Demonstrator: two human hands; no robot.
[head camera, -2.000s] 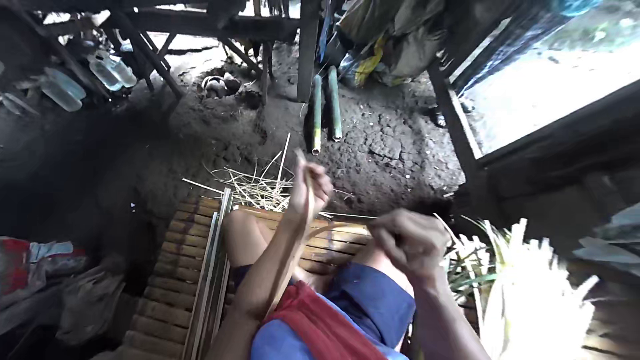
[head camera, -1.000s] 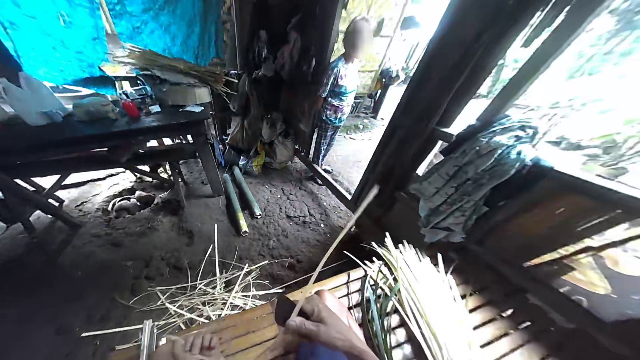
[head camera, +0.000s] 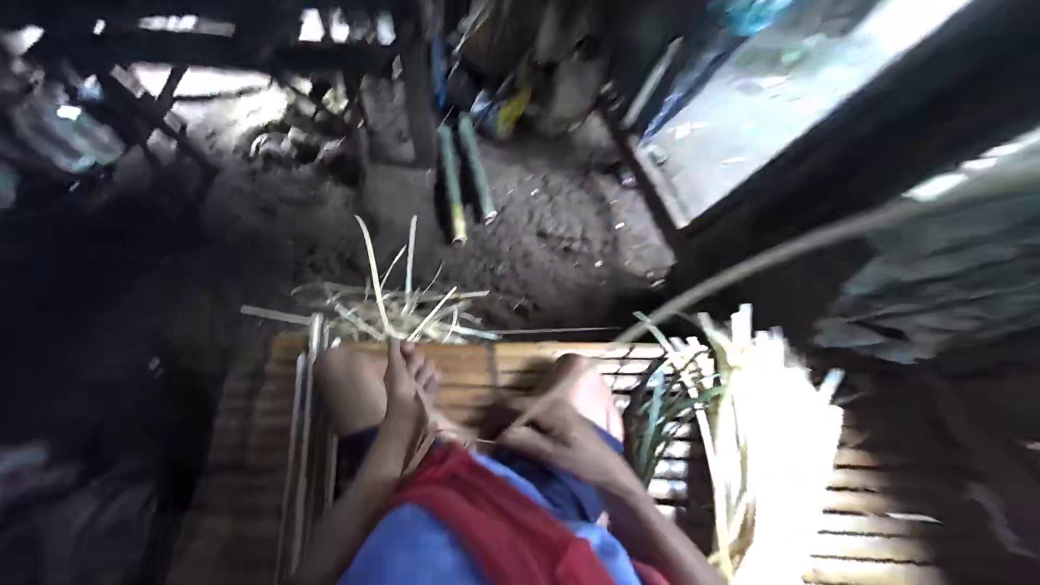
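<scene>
My left hand (head camera: 410, 386) is closed over my knee, with thin pale strips rising from around its thumb. My right hand (head camera: 556, 435) is closed on a long pale bamboo strip (head camera: 764, 260) that curves up and out to the right edge; motion blurs it. Both hands are over my lap, a short gap apart, and a thin piece seems to run between them. A large bundle of pale strips (head camera: 784, 455) lies on the slatted bamboo bench (head camera: 455, 357) at my right, beside some green strips (head camera: 658, 414).
Long narrow slats (head camera: 301, 455) lie along the bench at my left. Loose shavings (head camera: 366, 309) are heaped on the ground beyond the bench edge. Two green bamboo poles (head camera: 451, 183) lie on the dirt floor ahead, near a wooden post (head camera: 418, 97) and a door sill (head camera: 650, 183).
The view has swung down from the doorway and table. The long strip, upright at my right hand a second ago, now slants out to the right. My hands are lower than two seconds ago.
</scene>
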